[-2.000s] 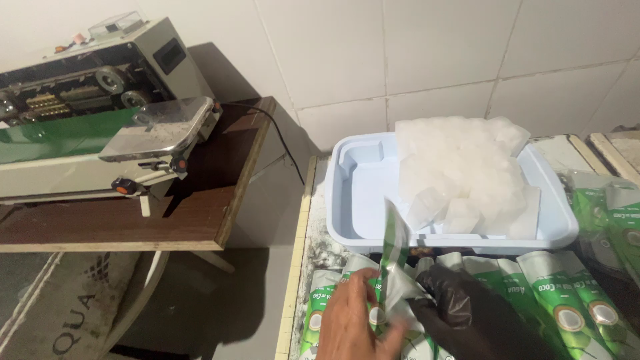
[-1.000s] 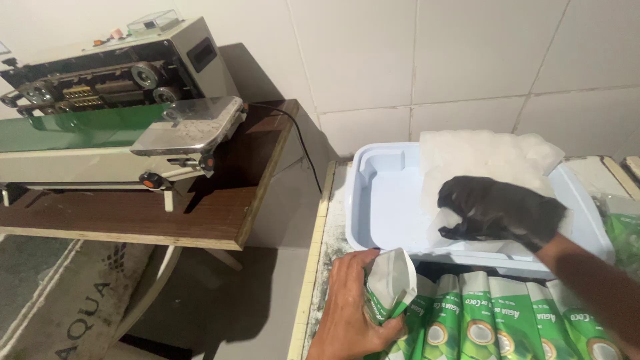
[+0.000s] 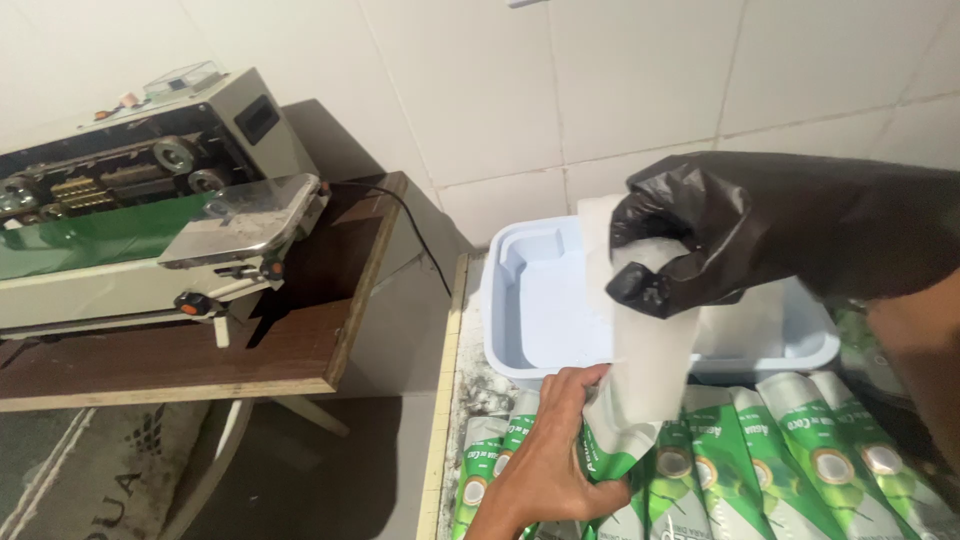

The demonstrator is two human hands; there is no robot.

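My left hand [image 3: 551,465], bare, grips a green and white printed pouch [image 3: 611,431] whose mouth gapes upward. Above it, my right hand [image 3: 675,240], in a black plastic glove, pinches a translucent white packet [image 3: 652,352] that hangs down with its lower end at the pouch's mouth. Whether the packet's end is inside the pouch is hard to tell. Behind both hands lies a light blue plastic tub [image 3: 517,367] with more white packets [image 3: 739,322] in it, partly hidden by the glove. Several similar green pouches [image 3: 821,450] stand in a row in front of the tub.
At the left, a band sealing machine [image 3: 217,142] with a green belt [image 3: 112,236] and a metal plate rests on a brown wooden table [image 3: 300,337]. A black cable [image 3: 420,240] runs down behind it. A printed sack [image 3: 142,465] is below. White tiled wall [image 3: 480,90] rises behind.
My right hand was over the packets in the tub; now it holds one up above the pouch. The left hand keeps its grip on the pouch.
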